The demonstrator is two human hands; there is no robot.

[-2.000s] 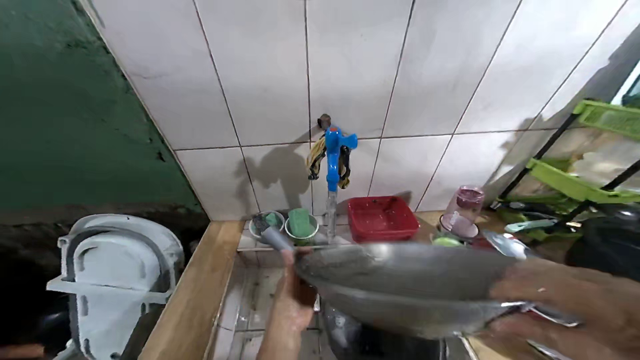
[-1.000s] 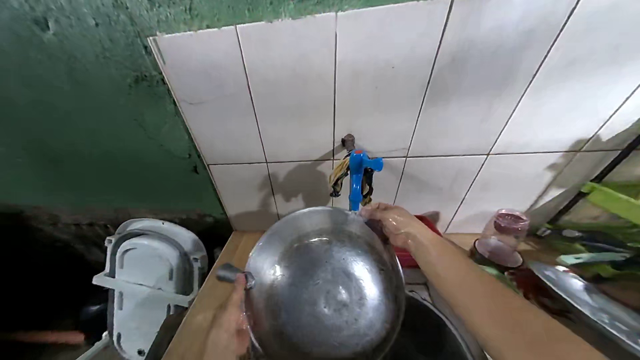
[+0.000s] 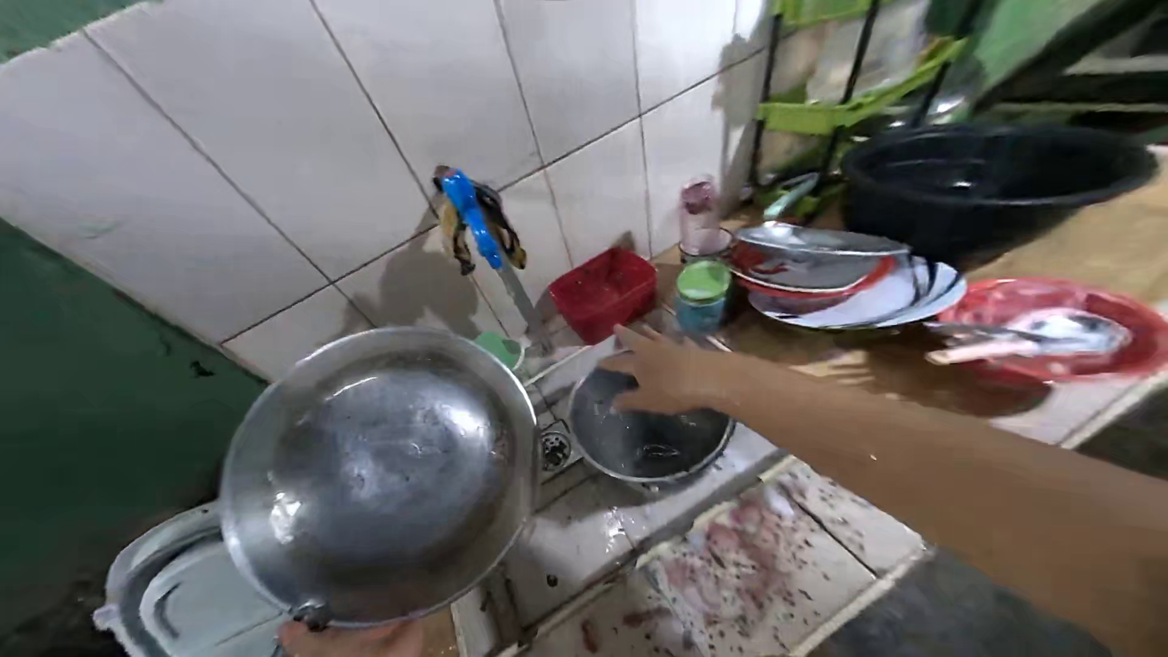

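Observation:
My left hand (image 3: 356, 637), partly cut off at the bottom edge, grips the rim of a large metal wok (image 3: 392, 474) near its lower handle. The wok is tilted, its shiny bowl facing me, left of the sink. My right hand (image 3: 666, 370) reaches over a dark round basin (image 3: 639, 438) in the sink, fingers spread, holding nothing. Whether it touches the basin's rim I cannot tell. A blue faucet (image 3: 474, 219) with cloth or rubber tied round it runs water just beyond. The drain (image 3: 555, 447) shows between wok and basin.
A red plastic tub (image 3: 604, 294), a green-lidded jar (image 3: 703, 294) and a pink glass (image 3: 700, 219) stand by the wall. Stacked plates (image 3: 858, 292), a red plate (image 3: 1077, 319) with utensils and a large black tub (image 3: 995, 182) lie right. A grey plastic chair (image 3: 196, 593) is lower left.
My right hand has let go of the wok and moved over the basin. My left hand still holds the wok, now left of the sink. The view has swung right.

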